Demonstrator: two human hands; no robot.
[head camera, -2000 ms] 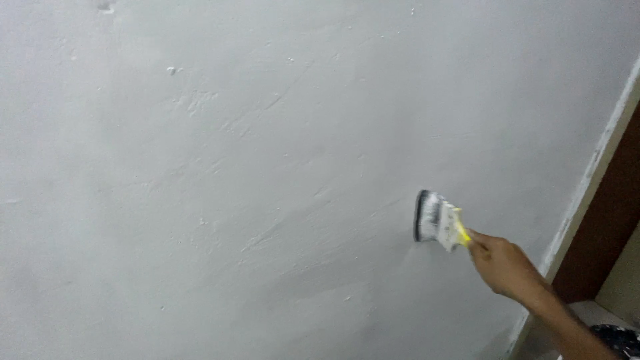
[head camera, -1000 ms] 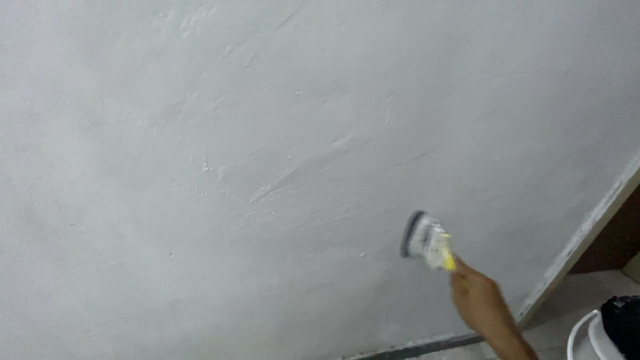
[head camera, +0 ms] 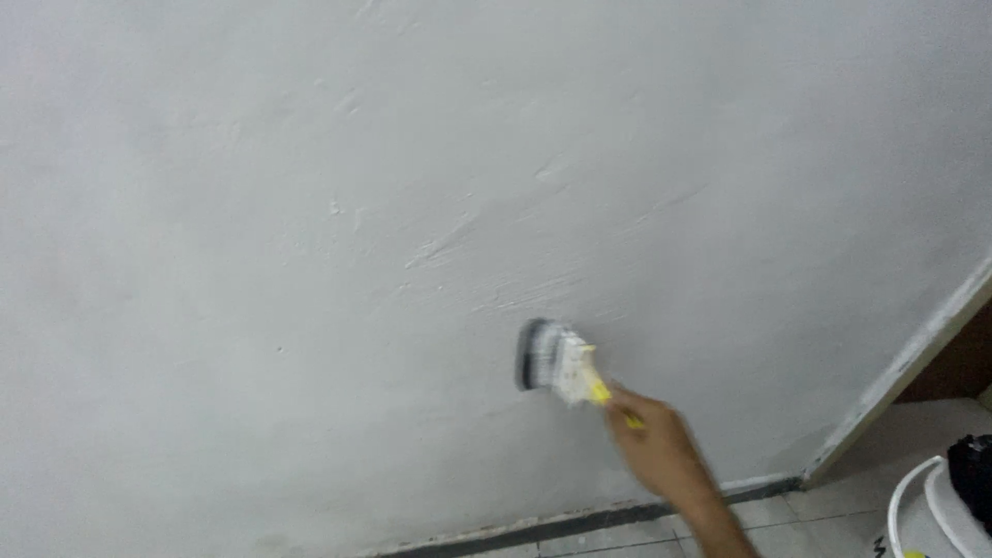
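My right hand [head camera: 655, 442] reaches up from the lower right, closed around the yellow handle of a wide paintbrush [head camera: 562, 360]. White paint coats the brush's ferrule and part of its bristles; the bristle tips look dark and point left, at the wall. Light grey paint covers the wall [head camera: 310, 310], which shows scratches, ridges and small bumps above and left of the brush. Motion blurs the brush, so firm contact with the wall cannot be told. My left hand is out of view.
A white bucket [head camera: 930, 496] with a black thing at its top stands on the tiled floor [head camera: 620, 539] at the lower right. A dark skirting strip [head camera: 558, 528] runs along the wall's foot. The wall ends at a paint-smeared edge [head camera: 922, 349] on the right, beside a dark brown surface.
The view has shifted downward, bringing the skirting and more of the bucket and floor into sight. My right hand has moved lower along the wall, still holding the brush.
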